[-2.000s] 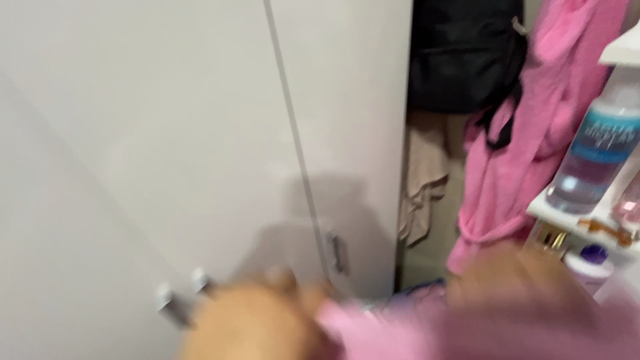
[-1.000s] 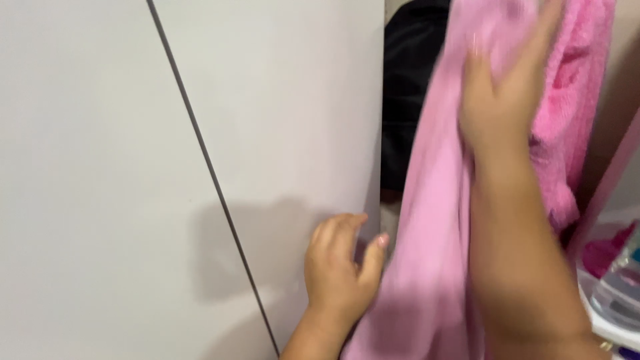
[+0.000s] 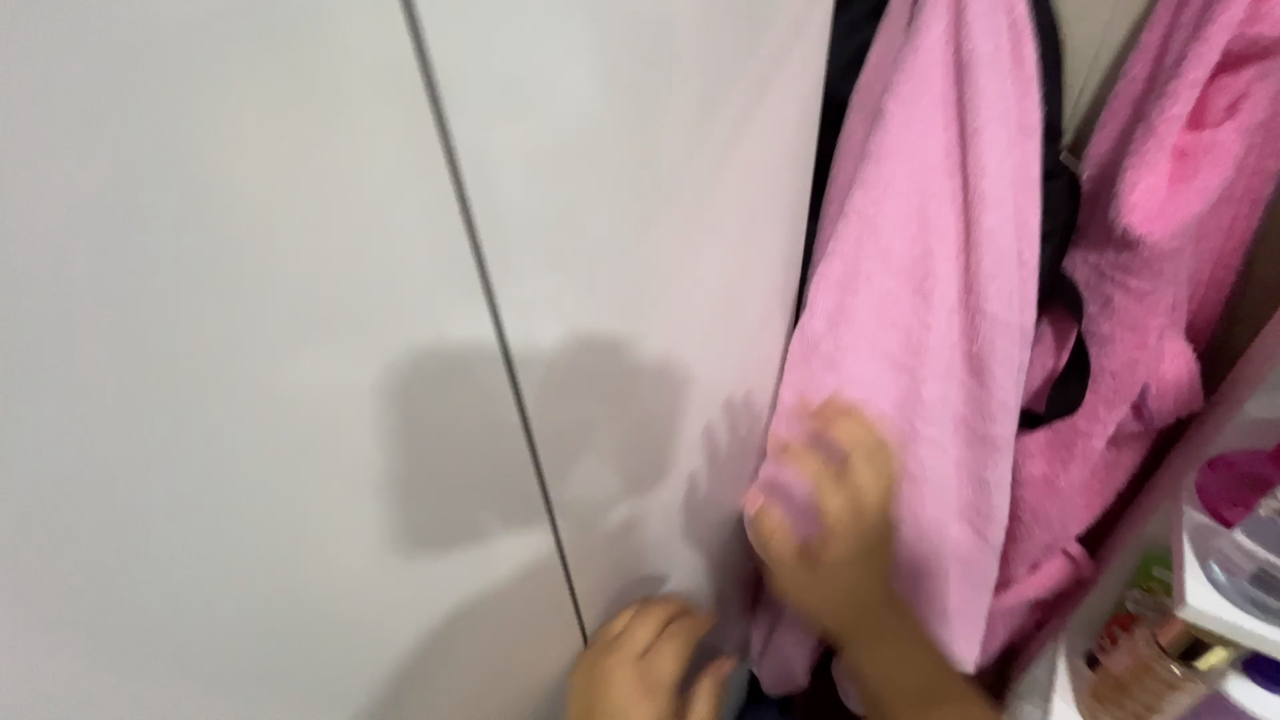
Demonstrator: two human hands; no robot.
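Observation:
A light pink cloth (image 3: 930, 260), which looks like a towel, hangs down beside the edge of a white cabinet. My right hand (image 3: 835, 510) is blurred at the cloth's lower left edge, its fingers curled against the fabric; whether it grips the cloth is unclear. Lower and to the left, my left hand (image 3: 650, 660) is near the cabinet front (image 3: 640, 250) with bent fingers, partly cut off by the bottom of the view. Nothing shows clearly in it.
A darker pink fluffy garment (image 3: 1130, 350) hangs to the right, with a black bag's strap (image 3: 1070, 370) between it and the cloth. At lower right, a white shelf (image 3: 1240, 620) holds bottles, among them one with a gold neck (image 3: 1150, 670). Shadows fall on the cabinet.
My right hand has come down from the upper part of the pink cloth to its lower edge. The cloth now hangs in front of the black bag. My left hand is lower in view.

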